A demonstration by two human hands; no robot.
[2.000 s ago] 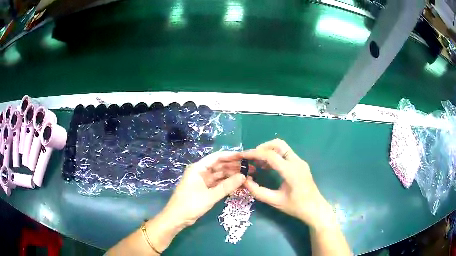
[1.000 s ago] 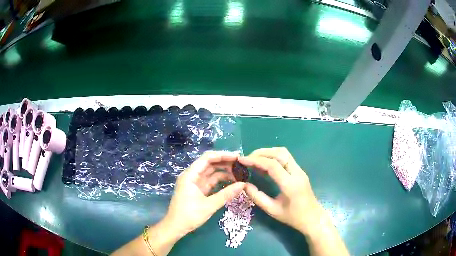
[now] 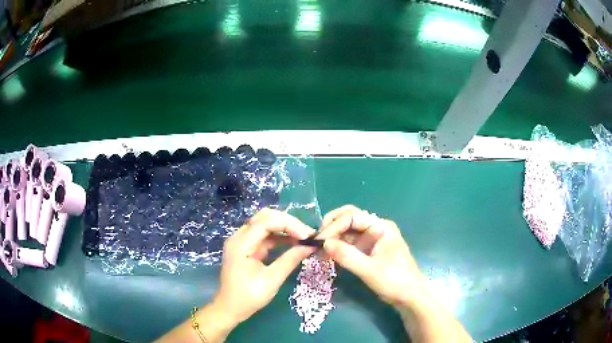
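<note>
A black round cover [image 3: 311, 242] is pinched between the fingertips of both hands and shows nearly edge-on. My left hand [image 3: 263, 258] holds its left side and my right hand [image 3: 370, 253] holds its right side. Any small piece between the fingers is hidden. A loose heap of small pink pieces [image 3: 313, 295] lies on the green bench just below the fingertips. A pack of black caps [image 3: 168, 204] under crinkled clear film lies left of the hands, with a row of round edges along its back.
Several pink dryer bodies [image 3: 50, 218] are grouped at the far left. A bag of small pink pieces [image 3: 543, 201] and a crumpled clear bag [image 3: 587, 208] lie at the right. A grey upright [image 3: 493, 87] rises from the pale rail [image 3: 349, 143] behind the bench.
The black cover has turned from face-on to nearly edge-on and sits slightly lower. Both hands have closed in around it, with the fingers more bent. The view has shifted slightly.
</note>
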